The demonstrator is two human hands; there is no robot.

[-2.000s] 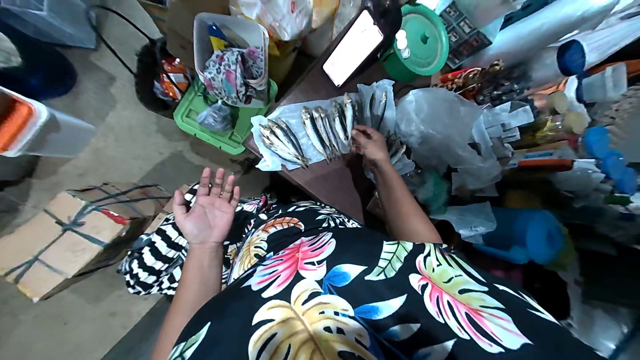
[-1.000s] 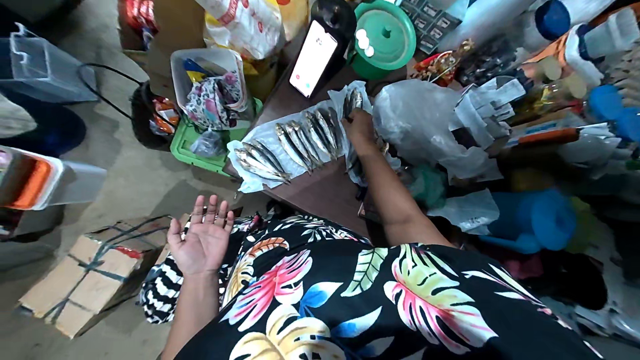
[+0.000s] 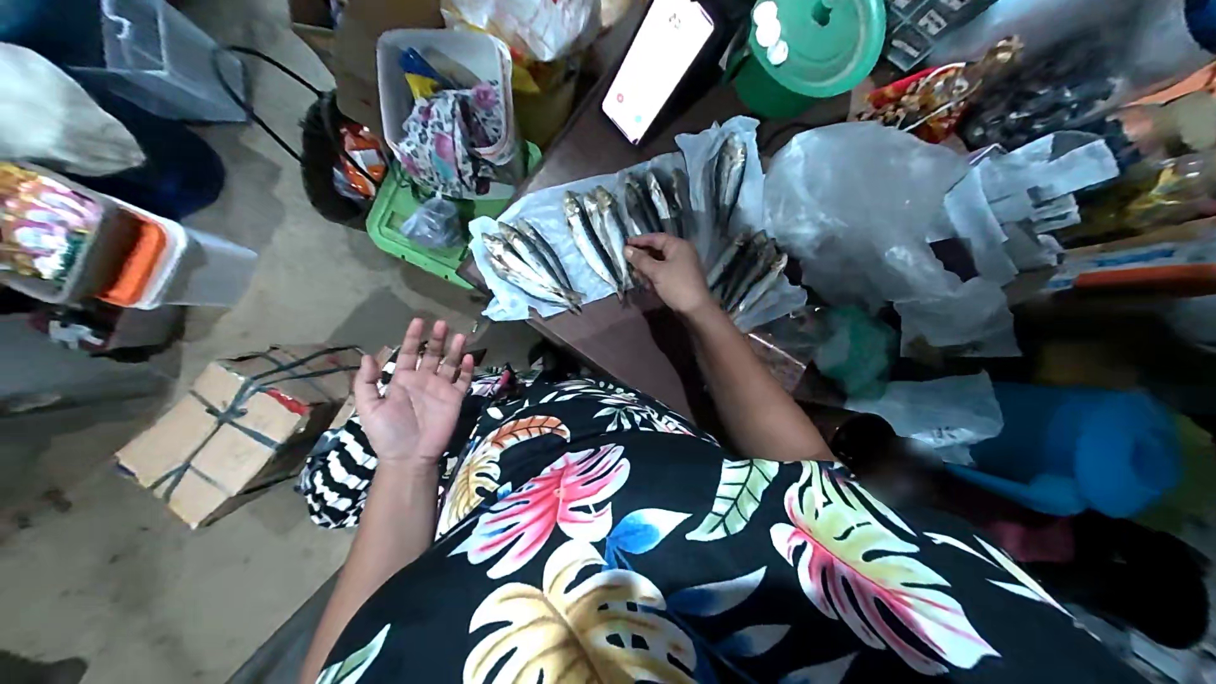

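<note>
Several small dried fish (image 3: 528,261) lie in groups on white paper sheets (image 3: 489,302) along a dark table (image 3: 608,344). My right hand (image 3: 670,271) is over the middle of the row, its thumb and fingertips at the tail ends of one group (image 3: 654,201); whether it grips a fish cannot be told. More fish lie just right of this hand (image 3: 748,271), and another group (image 3: 730,180) lies above them on the paper. My left hand (image 3: 415,404) is palm up with fingers apart, holding nothing, left of the table and in front of my body.
A lit phone (image 3: 657,68) and a green lidded tub (image 3: 807,52) stand behind the fish. Clear plastic bags (image 3: 855,195) crowd the right side. To the left are a white bin with cloth (image 3: 503,71), a green crate (image 3: 418,245) and a tied cardboard box (image 3: 228,423).
My right hand has moved from the far right group of fish back toward the middle of the row. My left hand stays palm up.
</note>
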